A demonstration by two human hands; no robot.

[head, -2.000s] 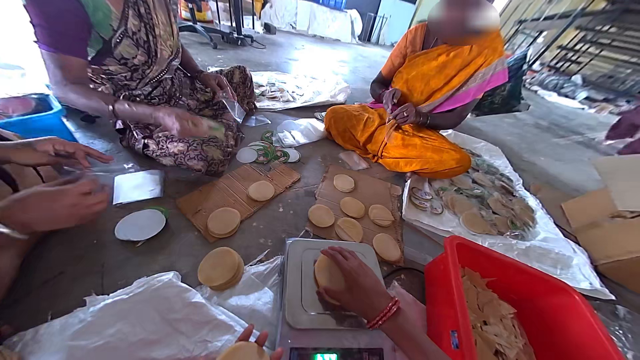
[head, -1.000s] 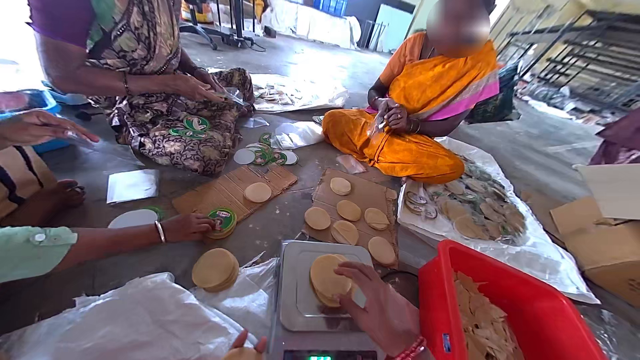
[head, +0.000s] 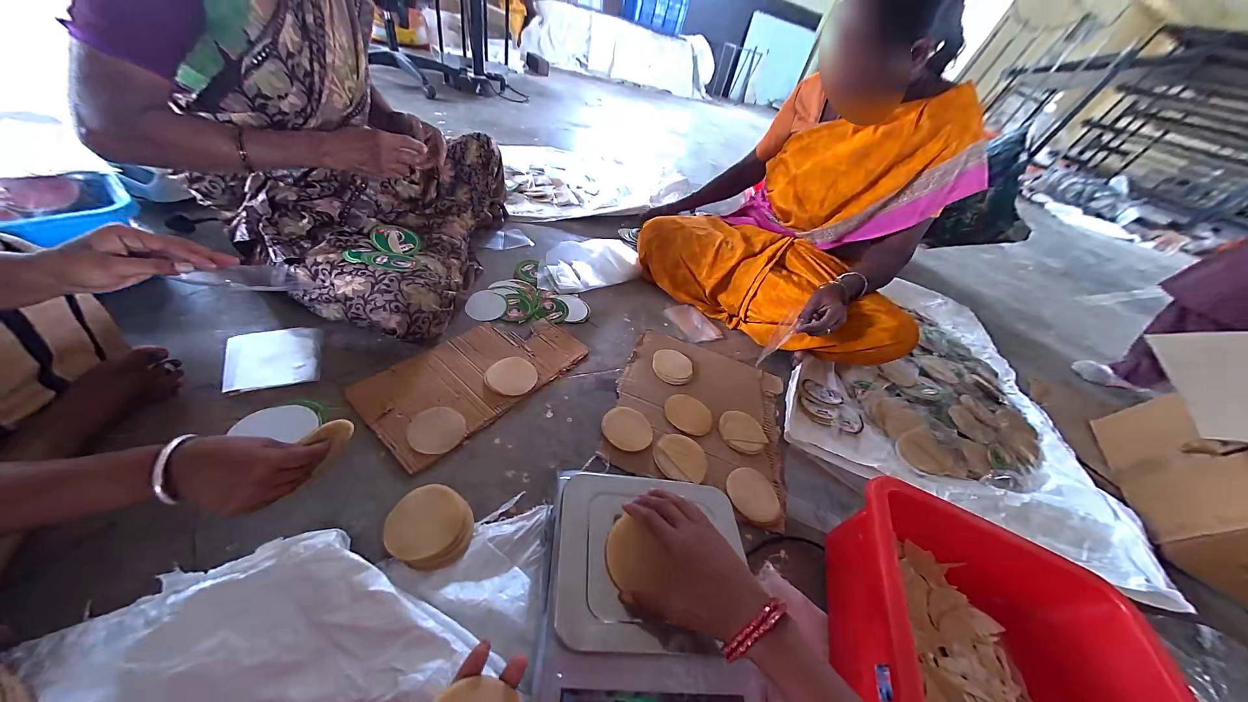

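My right hand (head: 687,561), with a red bangle at its wrist, grips a stack of thin tan discs (head: 629,556) on the steel plate of a digital scale (head: 585,624). At the bottom edge my left hand (head: 497,668) shows only fingertips, around another tan disc or stack (head: 478,690). Left of the scale, on plastic sheeting, is a stack of tan discs (head: 427,525). Beyond the scale, several small stacks lie on a piece of corrugated cardboard (head: 717,375); two more lie on a second piece (head: 478,390).
A red plastic tub (head: 1033,546) holding tan scraps stands right of the scale. Three co-workers sit around; one at left holds tan discs near white round cards (head: 276,422). Bagged discs (head: 946,419) lie on a white sheet at right, beside a cardboard box (head: 1170,468).
My right hand has closed over the discs on the scale, which it held only by the edge a second ago. The left co-worker's hand has lifted tan discs from the cardboard.
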